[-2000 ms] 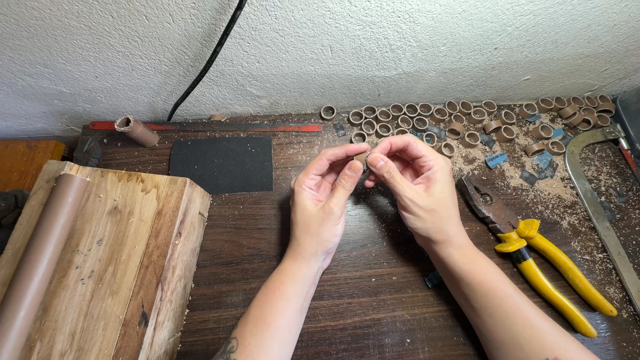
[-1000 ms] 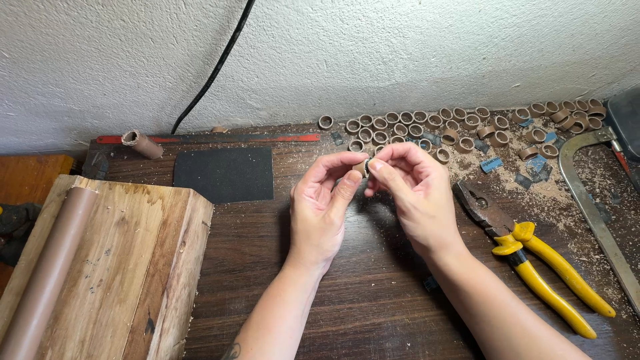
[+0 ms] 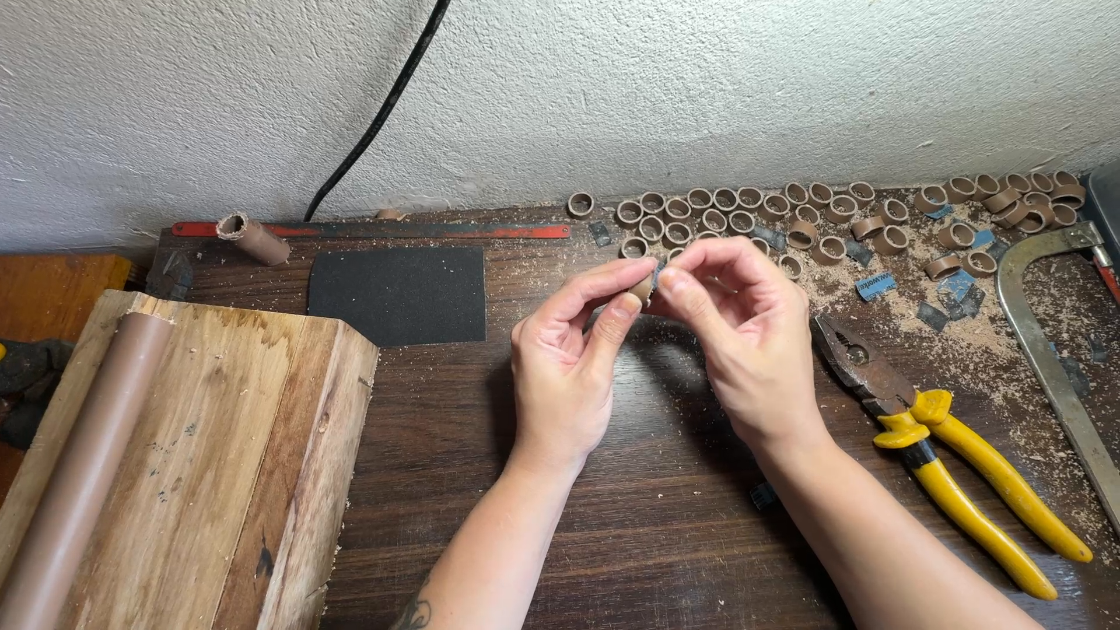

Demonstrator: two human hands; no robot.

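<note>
My left hand pinches a small brown plastic pipe ring between thumb and fingers. Against the ring's edge, my right hand holds a small dark piece of sandpaper, mostly hidden by the fingertips. Behind both hands, several cut pipe rings lie along the wall. Combination pliers with yellow handles rest right of my right hand. A sheet of black sandpaper lies flat to the left of my left hand.
A wooden block with a long brown pipe on it fills the left. Behind are a short pipe piece and a red hacksaw blade. A hacksaw frame, sandpaper scraps and sawdust lie at right.
Both hands stay together around the ring, with small shifts of the fingers. The objects on the table keep their places.
</note>
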